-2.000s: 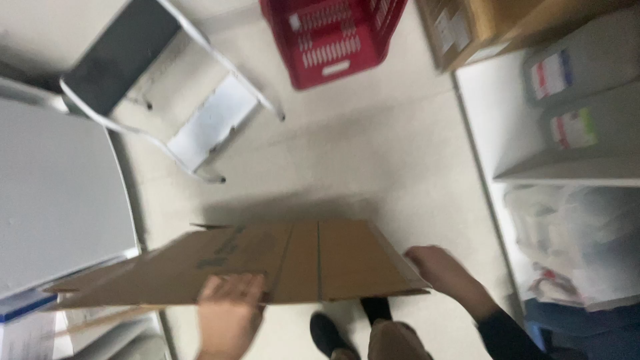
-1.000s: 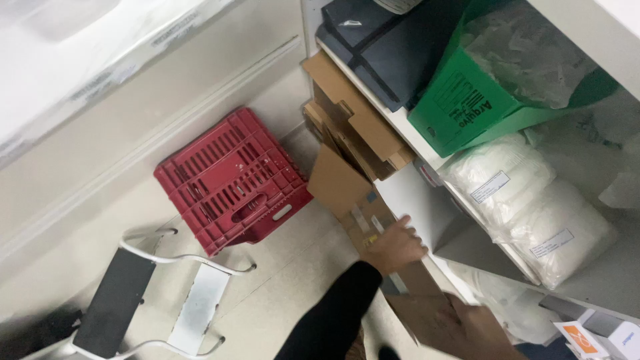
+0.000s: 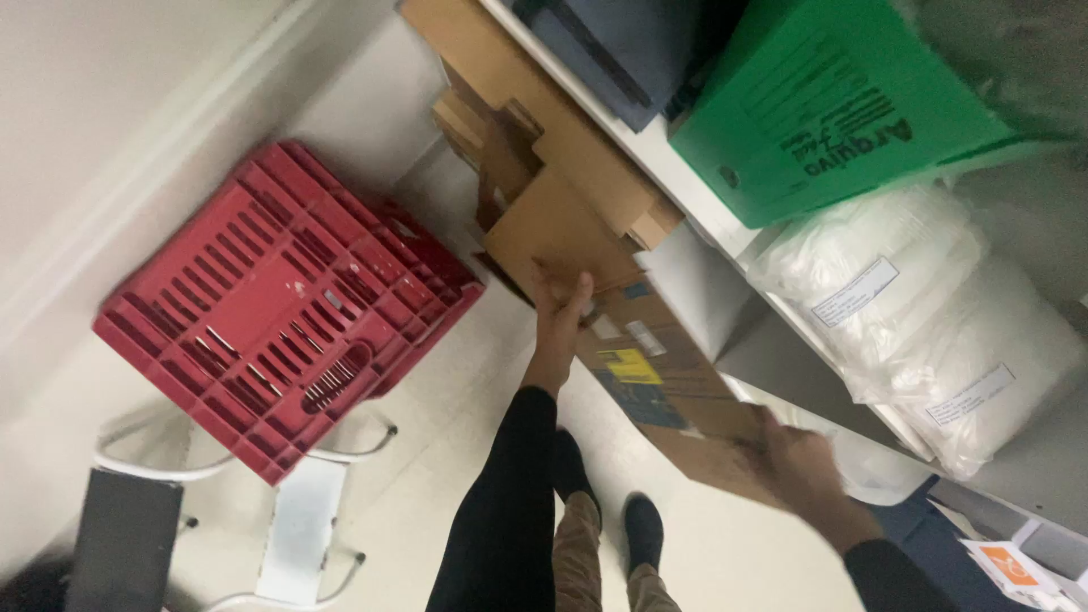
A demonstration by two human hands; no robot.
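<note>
A flattened cardboard box (image 3: 671, 374) slants across the middle of the view, between my two hands. My left hand (image 3: 561, 319) lies on its upper part, thumb and fingers spread over the face and edge. The lower right end is gripped by my right hand (image 3: 795, 467), which is slightly blurred. The box bears tape, labels and a yellow patch. Its upper end touches or overlaps other folded cardboard (image 3: 586, 153) that leans against the side of the shelving.
A red plastic crate (image 3: 255, 314) stands on the floor at left, by a step stool (image 3: 302, 527). The white shelving (image 3: 710, 191) at right holds a green file box (image 3: 833, 110), plastic-wrapped white packs (image 3: 875, 280) and a dark blue case (image 3: 595, 51).
The view has swung right toward the shelving. The flattened box, held across my front two seconds ago, now lies beside the shelves, its upper end at the leaning cardboard.
</note>
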